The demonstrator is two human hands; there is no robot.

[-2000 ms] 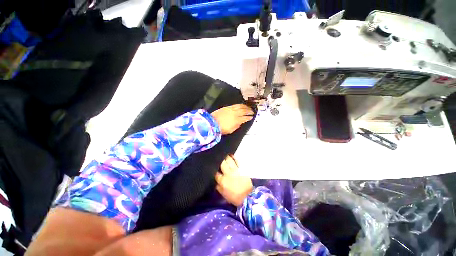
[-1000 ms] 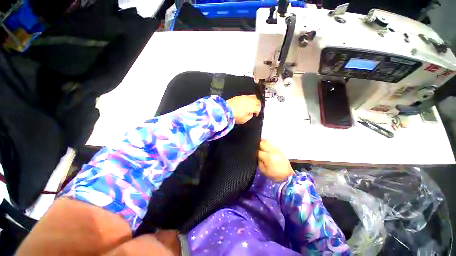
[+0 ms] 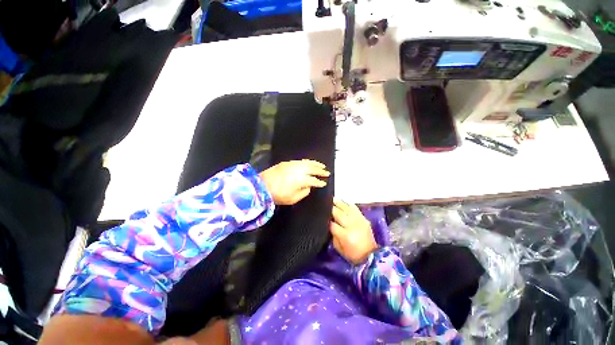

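Observation:
A black mesh back panel [image 3: 297, 135] lies left of the needle and hangs over the table's front edge onto the lap. A camouflage strap [image 3: 266, 128] runs along it. The panel's top right corner is at the presser foot [image 3: 332, 101] of the white sewing machine [image 3: 492, 60]. My left hand [image 3: 295, 182] lies on the panel near its right edge, palm down, fingers slightly spread. My right hand [image 3: 352, 231] holds the panel's right edge between thumb and fingers, just below the table edge; the fingertips are partly hidden.
A smartphone [image 3: 433, 119] and thread snips [image 3: 491, 143] lie under the machine arm. Dark stacked pieces [image 3: 67, 128] with camouflage bands are at left. A blue crate [image 3: 259, 8] stands behind. Clear plastic bags [image 3: 502, 253] are at lower right, below the white table [image 3: 384, 185].
The panel has turned so its right edge runs straight toward me from the needle. My left hand has slid down the panel, away from the presser foot. The camera view has also shifted.

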